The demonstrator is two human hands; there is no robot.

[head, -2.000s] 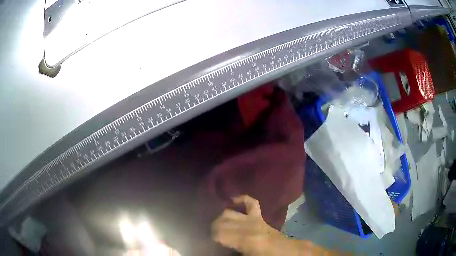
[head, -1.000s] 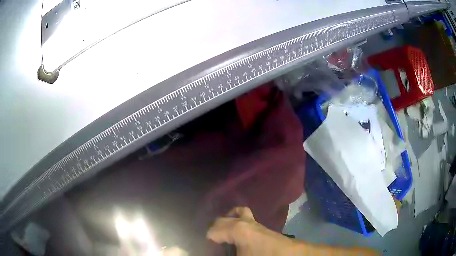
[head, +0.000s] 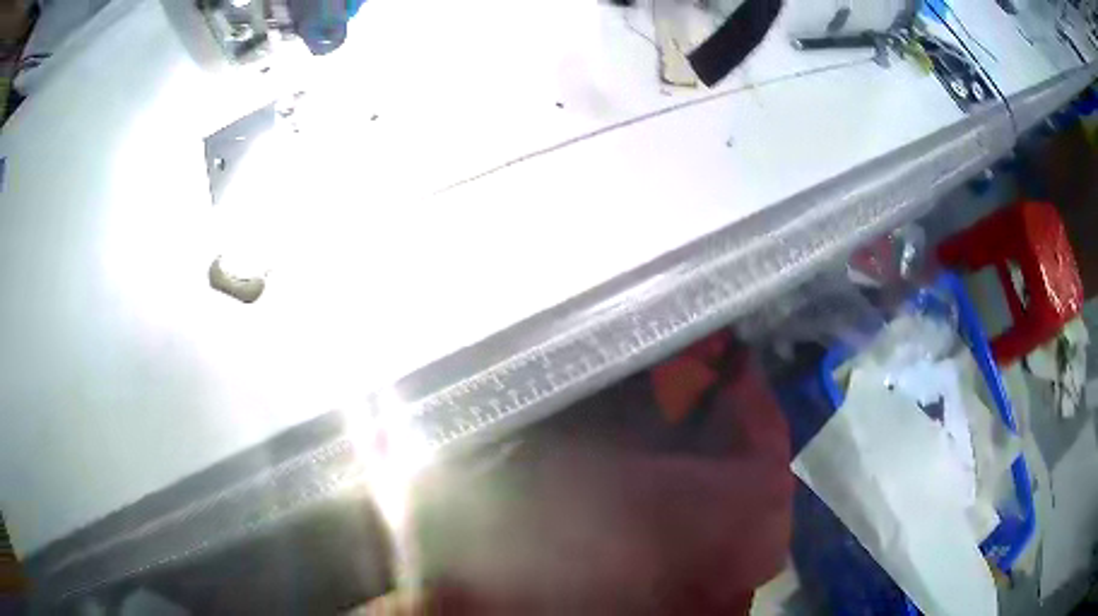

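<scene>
The dark red cloth [head: 590, 523] hangs below the front edge of the white table, over the lap area. A brighter red part [head: 689, 383] shows near its top. Strong glare covers the cloth's left side and part of the table edge. My right hand is out of the picture. At the bottom edge, left of the cloth, a small blurred skin-toned patch shows; I cannot tell whether it is part of my left hand.
The ruler tape [head: 542, 375] runs along the table edge. The machine's needle area [head: 241, 30] is at the top left. A dark strip [head: 737, 42] lies at the top. At right are a blue basket [head: 1014, 529] holding white pieces [head: 885, 481] and a red stool [head: 1045, 271].
The view has shifted up, so more of the tabletop and machine shows. My right hand, earlier on the cloth, has gone from the picture. The glare now reaches the table edge.
</scene>
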